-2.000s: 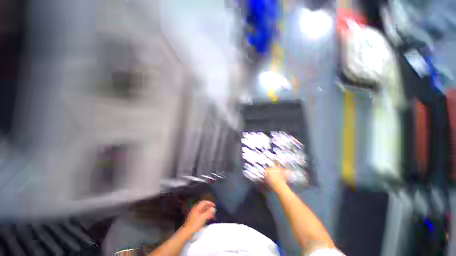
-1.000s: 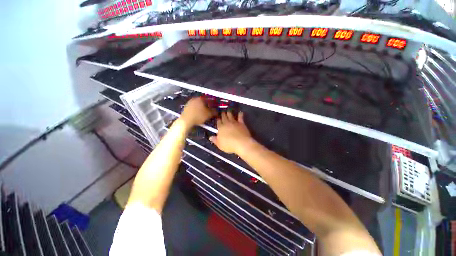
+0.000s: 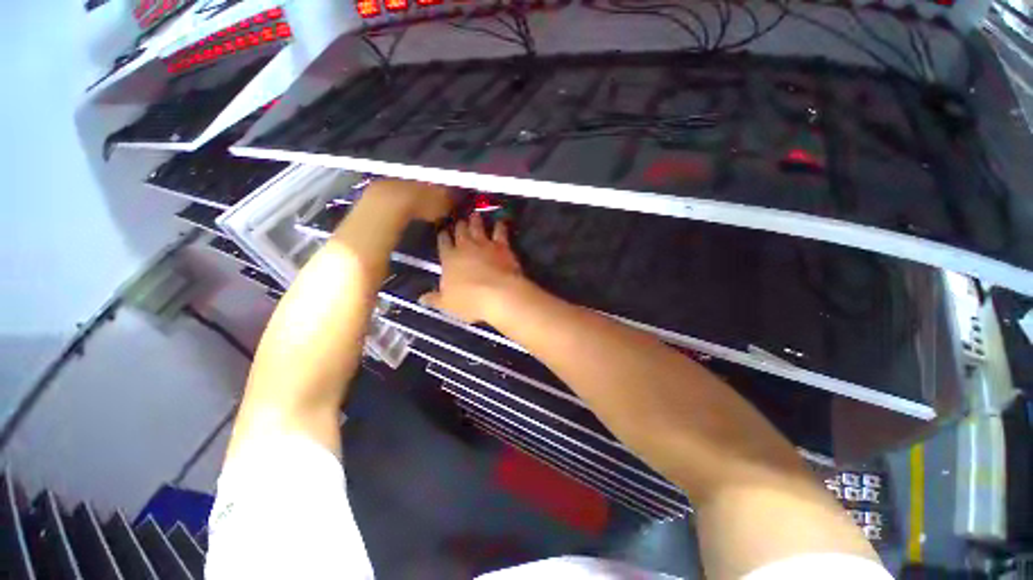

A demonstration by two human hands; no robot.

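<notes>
The aging rack shelf (image 3: pixel 680 295) is a deep black surface with a pale edge, below another black shelf. My left hand (image 3: pixel 419 202) reaches under the upper shelf's edge, and its fingers are hidden. My right hand (image 3: pixel 478 266) lies over the lower shelf's front edge with fingers spread, and no held thing shows in it. A small red light (image 3: pixel 485 204) glows on the shelf between my hands. Whether a unit lies under my left fingers cannot be told.
Thin charging leads (image 3: pixel 634 127) lie on the upper shelf. Closely stacked shelves (image 3: pixel 544 414) continue below. A pale frame (image 3: pixel 272 221) stands at the left. A compartment tray with white units (image 3: pixel 858 504) is at lower right. Red rack meters (image 3: pixel 391 7) glow at the top.
The view has moved closer to the shelves. Both hands stay at the same shelf, with my left hand reaching further under the upper edge. The tray at right now shows lower down.
</notes>
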